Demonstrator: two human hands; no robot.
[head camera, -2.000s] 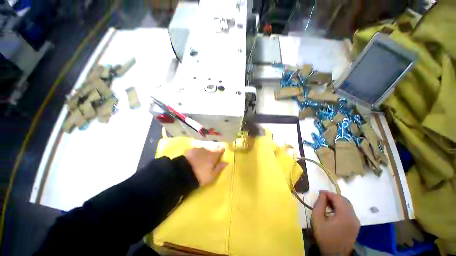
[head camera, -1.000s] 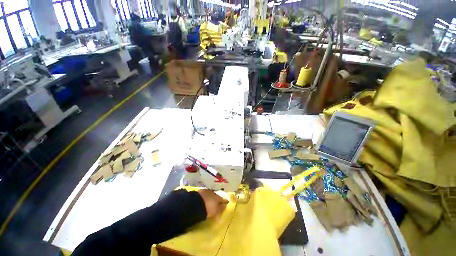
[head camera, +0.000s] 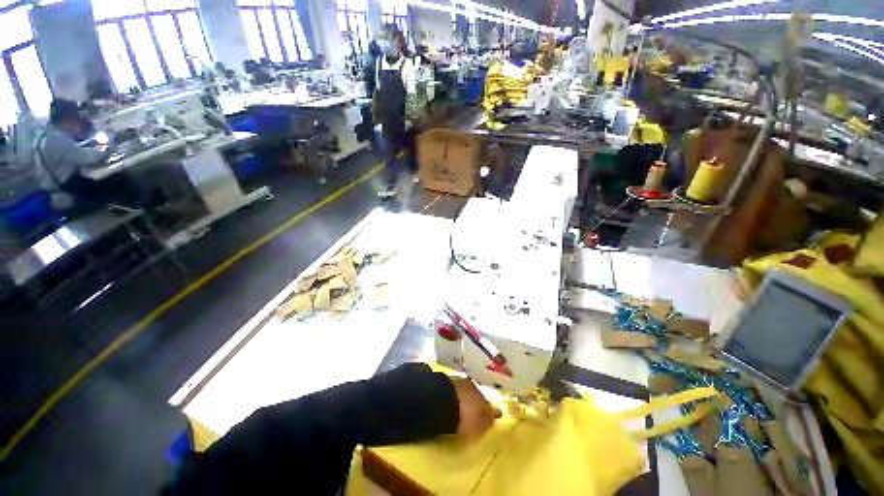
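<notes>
The yellow tote bag (head camera: 567, 450) lies under the sewing machine head (head camera: 514, 300), its top edge at the brass-yellow presser foot (head camera: 531, 399). My left hand (head camera: 473, 407), in a black sleeve, holds the bag's top edge just left of the presser foot; its fingertips are hard to see. A thin yellow handle (head camera: 669, 412) sticks out to the right over the tabs. A brown strip (head camera: 395, 477) shows on the bag at lower left. My right hand is not in view.
Khaki tabs (head camera: 325, 289) lie at left; more tabs with blue hardware (head camera: 732, 417) lie at right. Red-and-black snips (head camera: 477, 339) rest against the machine head. A grey control panel (head camera: 785, 329) and yellow bags (head camera: 863, 387) stand at right. A person (head camera: 393, 102) stands in the aisle.
The view has tilted up and turned left. My right hand, earlier beside the handle, has left the picture. The handle now reaches out over the right tabs. My left hand stays near the presser foot.
</notes>
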